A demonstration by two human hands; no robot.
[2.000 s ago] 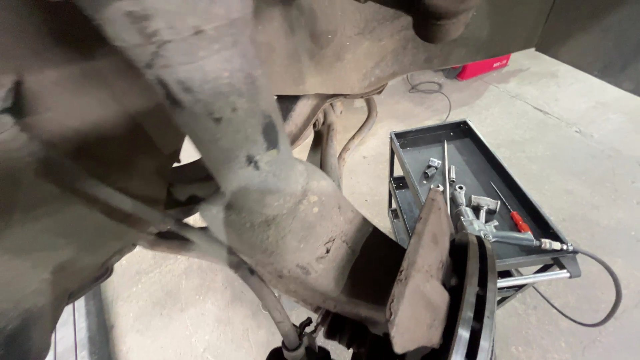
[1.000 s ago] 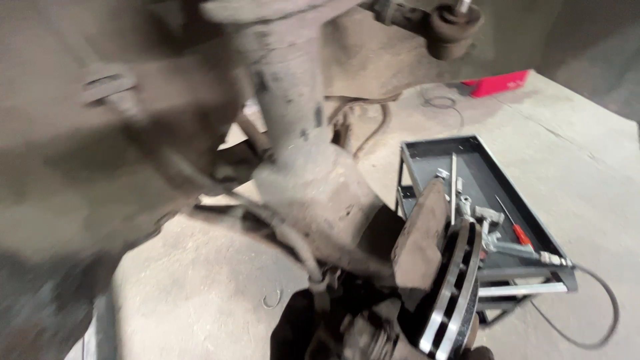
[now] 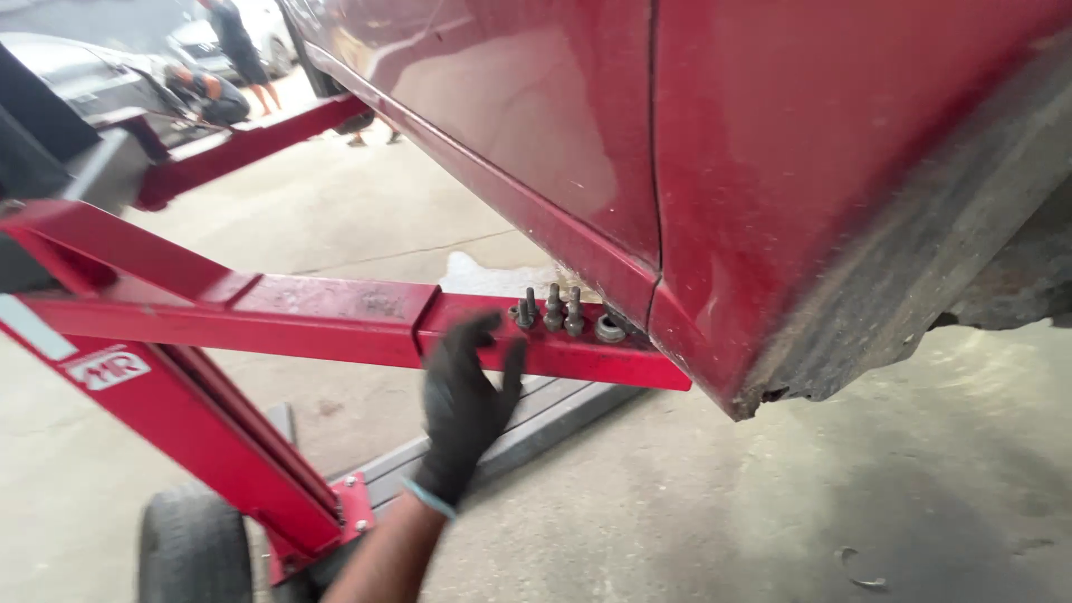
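My left hand [image 3: 469,402], in a black glove with a light blue cuff edge, reaches up from the bottom of the view. Its fingers are apart and hold nothing that I can see. Just beyond the fingertips, several metal bolts [image 3: 553,308] stand on the red lift arm [image 3: 335,314]. To the right of them, a round metal part [image 3: 610,328] lies on the same arm, close under the sill of the red car [image 3: 620,280]. My right hand is not in view.
A red lift column [image 3: 209,435] and a tyre [image 3: 194,544] stand at lower left. Another lift arm [image 3: 251,155] reaches under the car farther back. People are at upper left, one crouching [image 3: 209,92], near parked cars. A curved thin piece [image 3: 858,571] lies on the floor.
The view has swung from the wheel area, with its brake disc and tool cart, to the car's side and lift arm. My gloved left hand is now plainly in view.
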